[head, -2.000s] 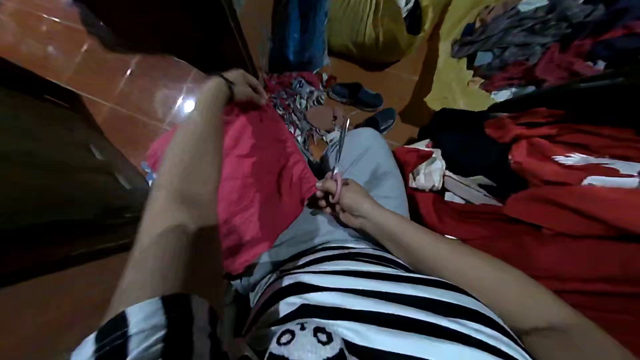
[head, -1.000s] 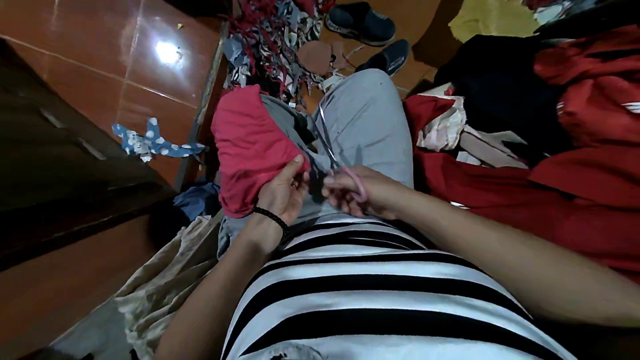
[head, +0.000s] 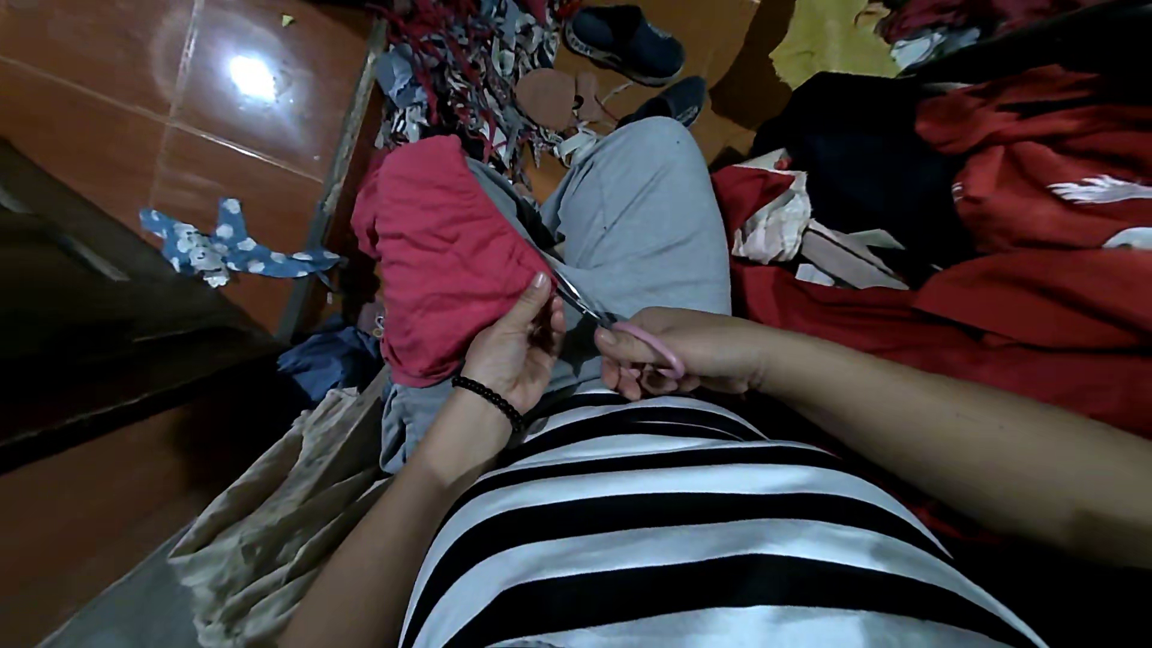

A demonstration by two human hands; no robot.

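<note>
A pinkish-red cloth (head: 441,252) lies over my thigh on the left, on grey trousers (head: 643,207). My left hand (head: 522,346) pinches the cloth's right edge between thumb and fingers; a black bead bracelet is on that wrist. Scissors with pink handles (head: 655,346) are held in my right hand (head: 675,353), thumb on one loop. Their metal blades point up and left to the cloth's edge beside my left thumb. Whether the blades are parted, and whether they have fabric between them, I cannot tell.
Fabric strips (head: 477,63) lie on the floor ahead, beside dark shoes (head: 625,43). Red garments (head: 1053,306) and black cloth (head: 855,162) are heaped at right. A blue dotted scrap (head: 238,250) and beige cloth (head: 288,513) are at left.
My left hand was at the far edge of the cloth two seconds ago; it has come back near the scissors. The cloth, spread out before, is now bunched smaller. The view has shifted.
</note>
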